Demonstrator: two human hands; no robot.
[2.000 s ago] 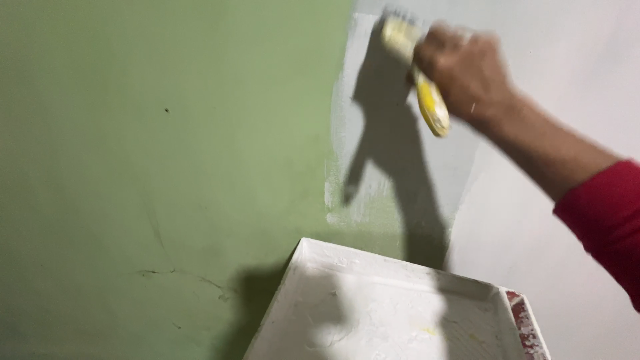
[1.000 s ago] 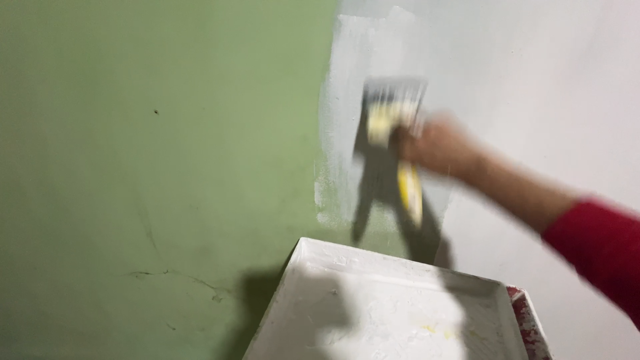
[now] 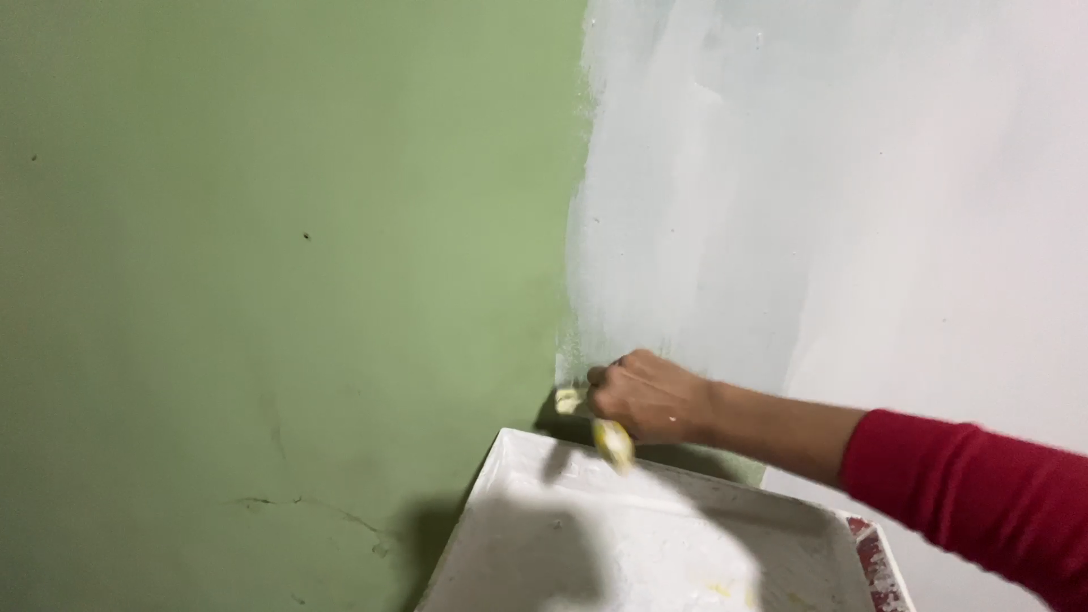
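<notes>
My right hand [image 3: 653, 398], in a red sleeve, is shut on a paintbrush [image 3: 614, 444] with a yellow and white handle. The brush is at the wall just above the top edge of the paint tray; my fingers hide part of it, and its bristles can hardly be seen. White paint [image 3: 663, 212] covers the wall's right side, with a ragged edge against the green wall [image 3: 297, 340]. Below my hand, the white-coated paint tray [image 3: 680, 484] shows wet paint and a few yellow smears. My left hand is not in view.
A red, paint-spattered strip [image 3: 870, 557] runs along the tray's right side. A thin crack [image 3: 340, 512] and small dark marks show on the green wall. Shadows of the arm and tray fall on the wall and across the tray.
My right hand has moved down the wall with the brush, from high above the tray to just over its top edge. The painted band above, earlier partly behind my hand, now shows.
</notes>
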